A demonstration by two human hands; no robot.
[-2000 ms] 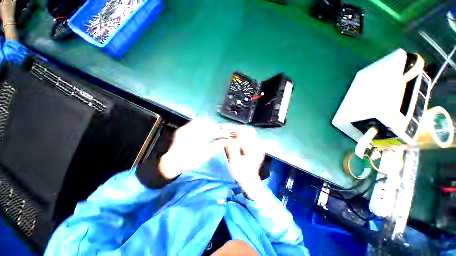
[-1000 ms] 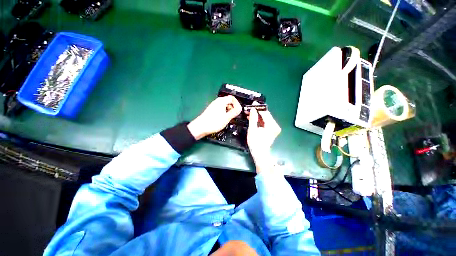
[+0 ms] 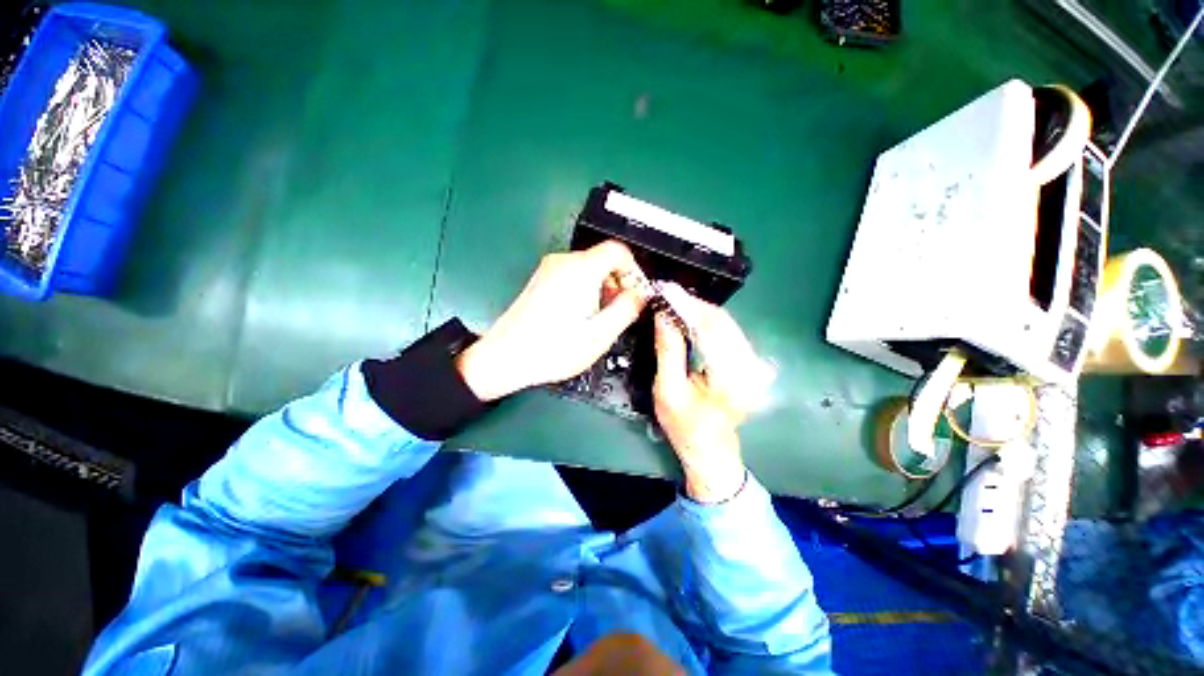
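An open black case lies before me. Its deeper half [image 3: 724,273], with a pale strip [image 3: 667,221] along its top edge, stands behind my hands. Its cluttered half [image 3: 614,383] lies nearer, mostly under my hands. My left hand [image 3: 561,321] is bare, its thumb and fingers drawn together over the case. My right hand [image 3: 706,383] is bare and pinches a small dark part [image 3: 669,313] between thumb and fingers. The fingertips of both hands meet over the case. Whether my left fingertips hold anything is hidden.
A blue bin [image 3: 139,165] of thin silvery pieces stands at the left. A white tape dispenser [image 3: 935,218] stands at the right, with tape rolls [image 3: 1146,310] beside it and a white power strip [image 3: 993,495] below. Another black unit [image 3: 858,19] lies at the far edge.
Two seconds ago both hands were together at the bench edge; they moved over the case, which has turned. Since one second ago they stay there, and the small part has tilted between the fingers.
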